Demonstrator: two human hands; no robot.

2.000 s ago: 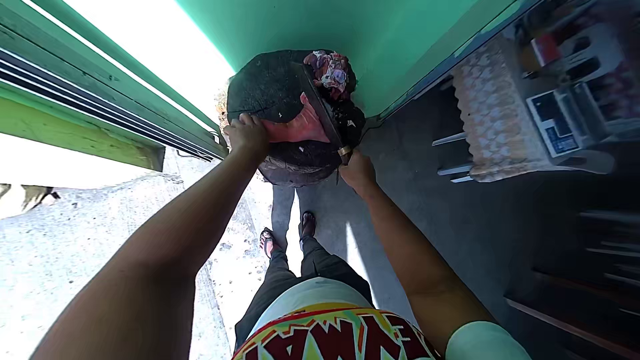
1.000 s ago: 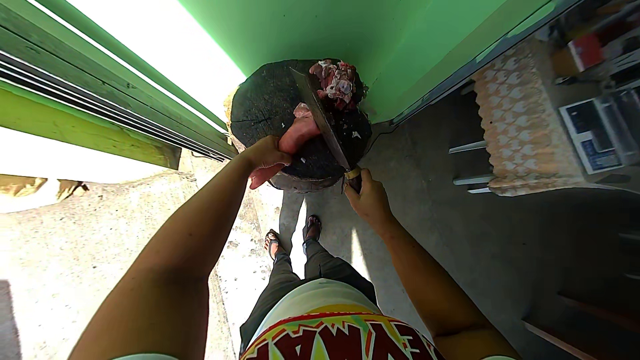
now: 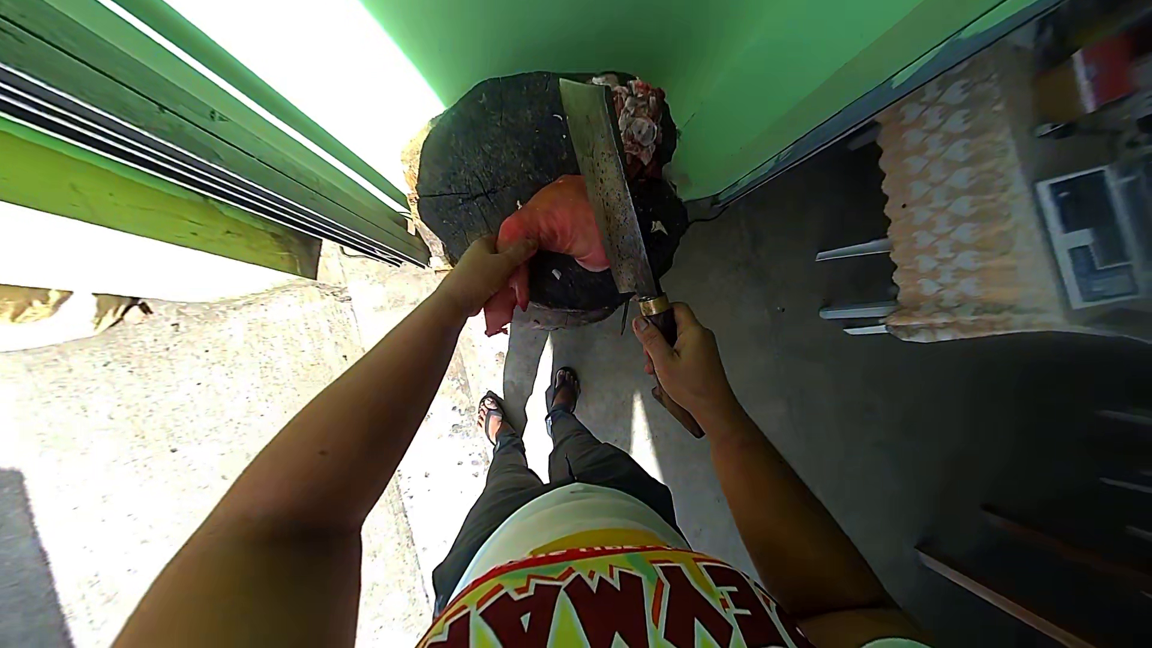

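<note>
A round, dark wooden chopping block stands by the green wall. My left hand grips the left end of a pink piece of raw meat, part of which hangs over the block's near left edge. My right hand is closed around the handle of a large cleaver. Its broad, stained blade points up and left across the block, against or just over the meat's right end; contact cannot be told. Beyond the blade, a heap of chopped meat and bone lies at the block's far right.
A green wall rises right behind the block. Green slatted framing runs along the left. To the right is a table with a patterned cloth, bearing a scale-like device. My sandalled feet are on the floor below the block.
Two seconds ago the meat lay flatter across the block; one second ago it was bunched, its end over the edge. The cleaver's blade now stands more upright in view.
</note>
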